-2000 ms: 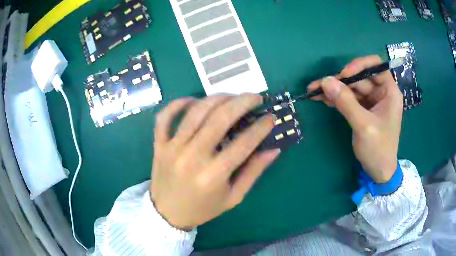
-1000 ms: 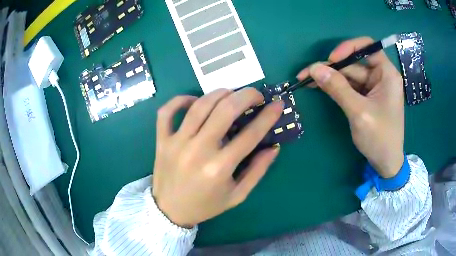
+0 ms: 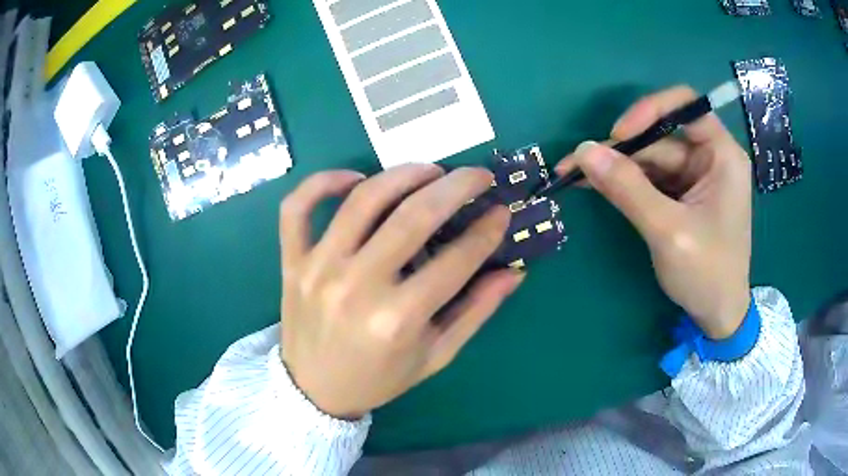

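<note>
A black circuit board [image 3: 532, 223] with pale gold pads lies on the green mat. My left hand [image 3: 381, 288] is bare, spread over the board's left part, with fingers on it and at its lower edge. My right hand [image 3: 679, 191], with a blue wrist band [image 3: 716, 342], holds a thin black pen-like tool [image 3: 651, 135]. Its dark tip is at the board's upper middle, right of my left fingertips. The tool's pale rear end points up right. The board's left side is hidden under my left hand. Whether anything is at the tip, I cannot tell.
A white label sheet [image 3: 428, 147] with grey rectangles lies behind the board. Two circuit boards [image 3: 221, 144] lie at the left, and a narrow board [image 3: 770, 125] at the right. A white charger [image 3: 86, 104] with cable and a wrapped packet [image 3: 70, 251] lie far left, beside yellow tape [image 3: 84, 33].
The tool tip has moved down from the board's upper edge towards its middle. My left fingers have shifted slightly left, showing more pads. The surrounding things have shifted slightly in the view.
</note>
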